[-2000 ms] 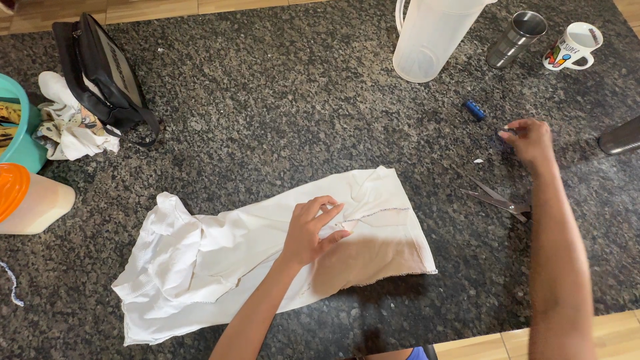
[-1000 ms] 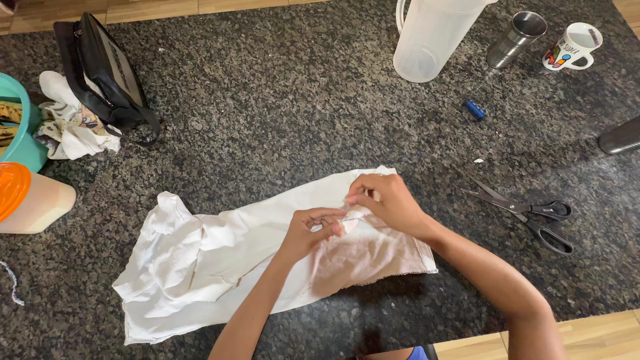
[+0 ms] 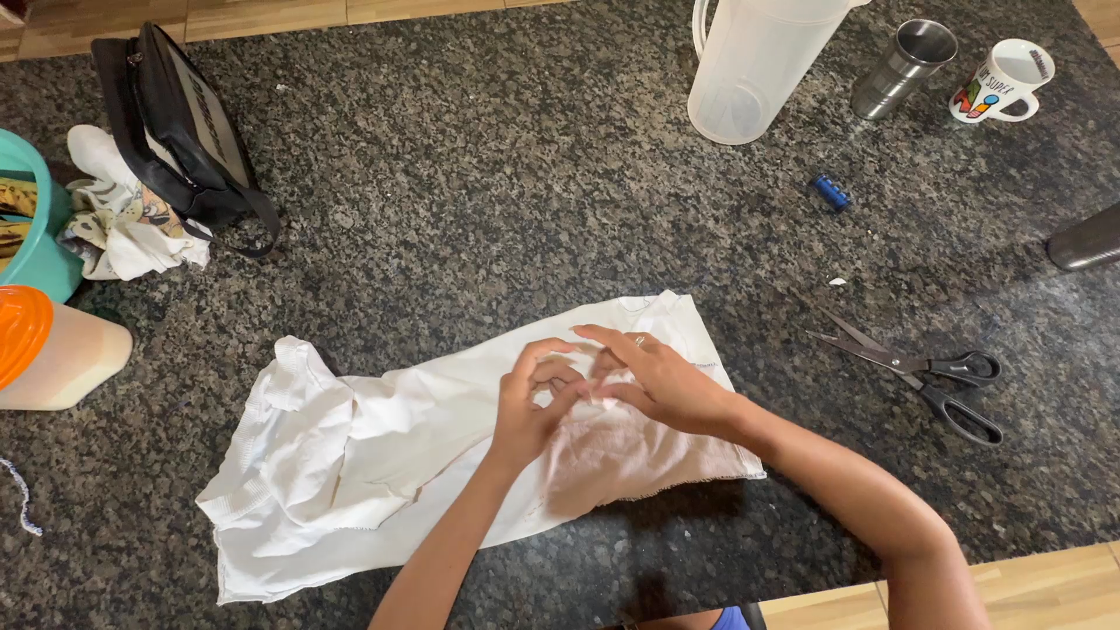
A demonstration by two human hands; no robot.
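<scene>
A white cloth garment (image 3: 420,411) with a ribbed band at its left end lies on the dark granite countertop. Over its right part, my left hand (image 3: 535,407) has thumb and fingertips bent together at the cloth. My right hand (image 3: 661,376), wearing a ring, meets it there from the right, its thumb near the left fingertips. A small pinch of white shows between the hands; any finer thing there is too small to tell. Scissors (image 3: 906,366) with black handles lie with blades apart to the right. Beyond them rests a blue spool of thread (image 3: 829,192).
At the back right stand a clear plastic pitcher (image 3: 757,66), a steel cup (image 3: 903,70) and a printed mug (image 3: 1002,83). A dark cylinder (image 3: 1087,238) is at the right edge. A black bag (image 3: 179,131), crumpled cloth (image 3: 131,227), teal bowl (image 3: 52,227) and orange-lidded container (image 3: 66,350) are left.
My right hand has come from near the blue spool, over the scissors, to the cloth beside my left hand. The scissors' handles, earlier hidden by the right arm, now show.
</scene>
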